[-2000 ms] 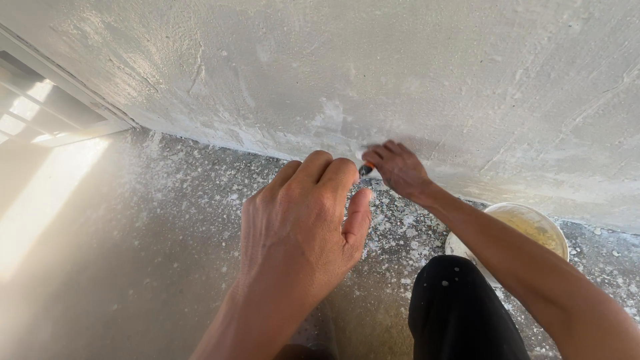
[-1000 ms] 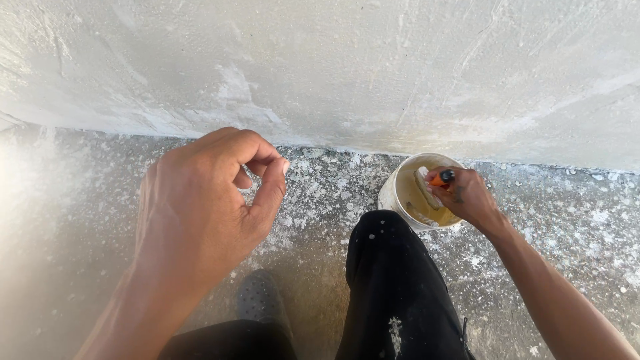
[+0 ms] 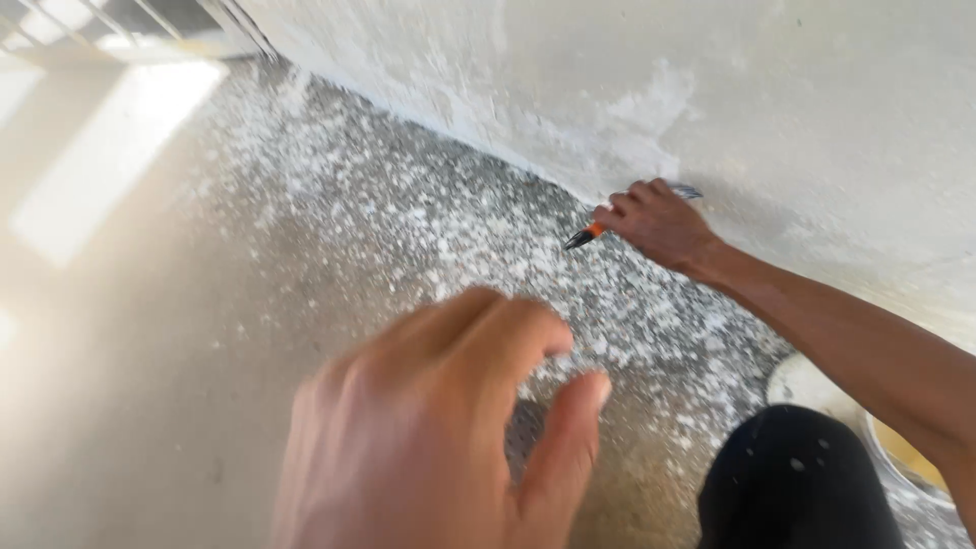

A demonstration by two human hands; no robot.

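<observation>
My right hand is closed around a tool with an orange and black handle, at the foot of the plastered wall. A thin dark-edged end shows beyond the fingers against the wall; the tool's kind cannot be told. My left hand is held up near the camera, blurred, with thumb and fingers apart and nothing seen between them. The white bucket stands at the lower right, partly hidden by my right forearm and knee, with a yellowish content showing inside.
White spatters cover the floor along the wall's base. My black-clad knee is at the lower right, and part of a grey perforated shoe shows behind my left hand. A barred opening lies at the upper left, with sunlight patches on the floor.
My right hand, with the orange-handled tool, has moved from the bucket to the wall's base. My left hand's thumb and fingers are farther apart. The view has swung left.
</observation>
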